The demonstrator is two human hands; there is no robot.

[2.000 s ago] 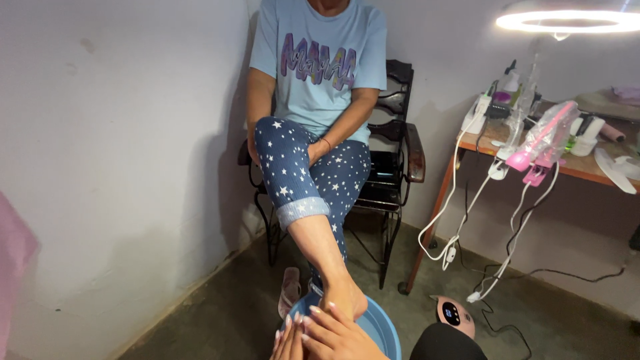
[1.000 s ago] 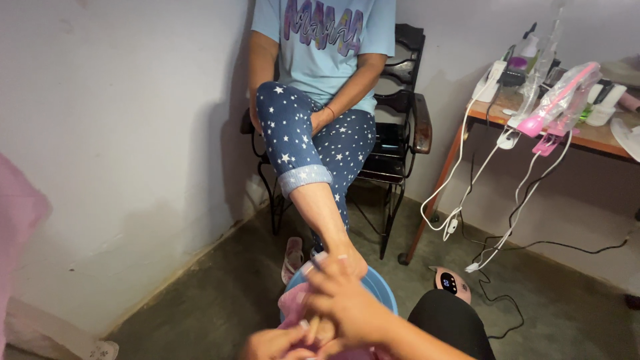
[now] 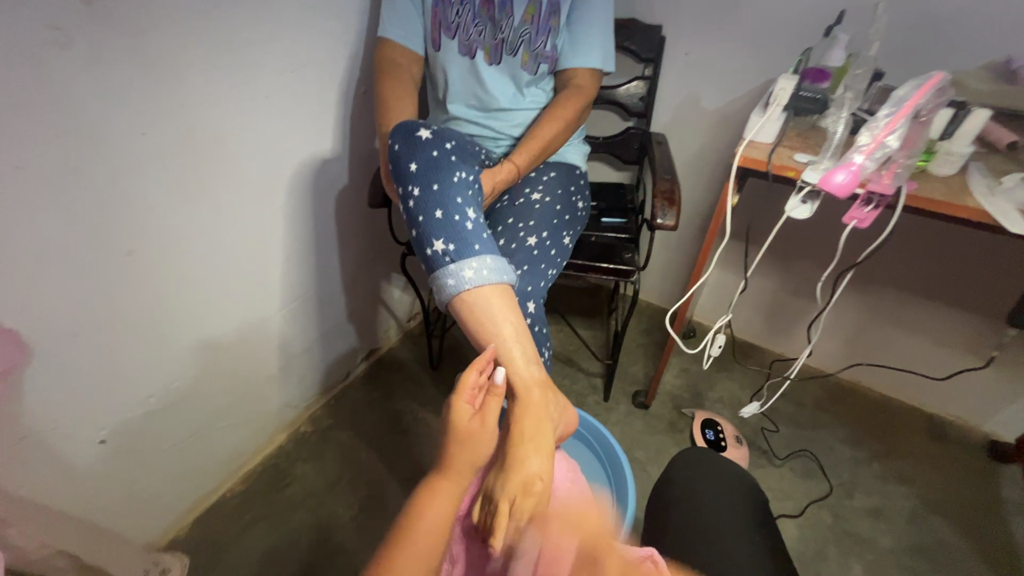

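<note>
A seated person's bare foot (image 3: 524, 472) is stretched toward me over a pink towel (image 3: 572, 480) and a blue plastic basin (image 3: 616, 460). My left hand (image 3: 476, 408) is beside the ankle, palm turned toward it, fingers extended and holding nothing; whether it touches the skin is unclear. My right hand (image 3: 572, 536) is a motion blur at the toes and over the towel, so its fingers cannot be made out. The person's star-patterned trouser leg (image 3: 472, 276) is rolled up above the shin.
The person sits on a dark chair (image 3: 662, 184) with armrests. At right, a wooden table (image 3: 928, 192) bears bottles and a plastic-wrapped pink device (image 3: 888, 136), with white cables (image 3: 724, 240) hanging down. A pink nail lamp (image 3: 720, 436) lies on the floor near my black-clad knee (image 3: 708, 512).
Both hands were together on the foot two seconds ago, then together below it with the pink towel. Now they are apart, the left up beside the ankle. The foot now extends lower over the towel.
</note>
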